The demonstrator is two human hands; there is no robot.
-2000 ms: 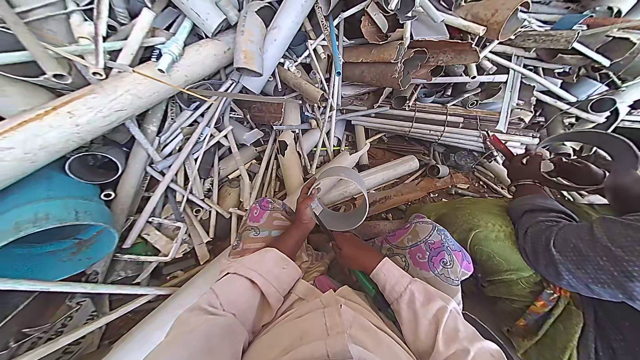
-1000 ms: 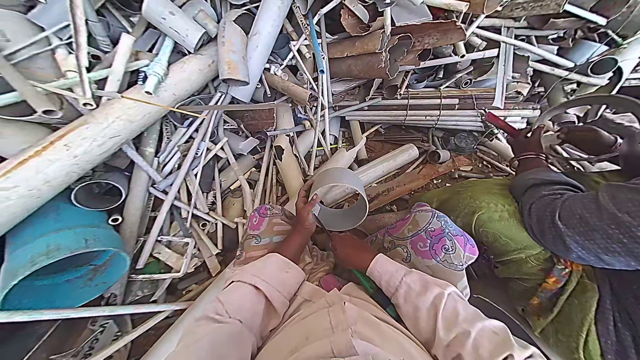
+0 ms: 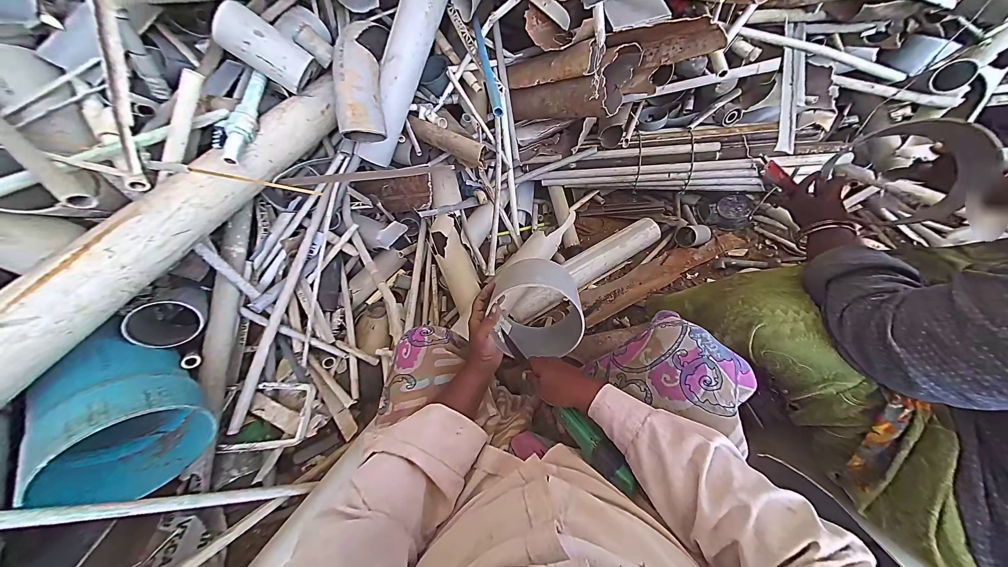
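Observation:
A short ring of grey plastic pipe (image 3: 555,335) is upright between my knees, its round opening showing. My left hand (image 3: 483,327) grips the ring at its left rim. Below the ring, my right hand (image 3: 555,382) is closed around a tool whose dark, narrow blade (image 3: 512,344) reaches up to the ring's lower left edge. Most of the tool's handle is hidden in the fist. A green object (image 3: 591,441) lies under my right wrist; its kind is unclear.
Scrap pipes surround me, with a long white pipe (image 3: 157,228) and a wide blue pipe (image 3: 110,425) at left. Tied thin pipes (image 3: 654,175) lie ahead. At right, a co-worker's hand (image 3: 823,206) holds a red-handled tool (image 3: 778,176) beside a large grey curved piece (image 3: 957,177).
The ring has turned somewhat in my left hand since two seconds ago, and my right hand stays just below it. The co-worker's hand and the large curved piece have shifted slightly.

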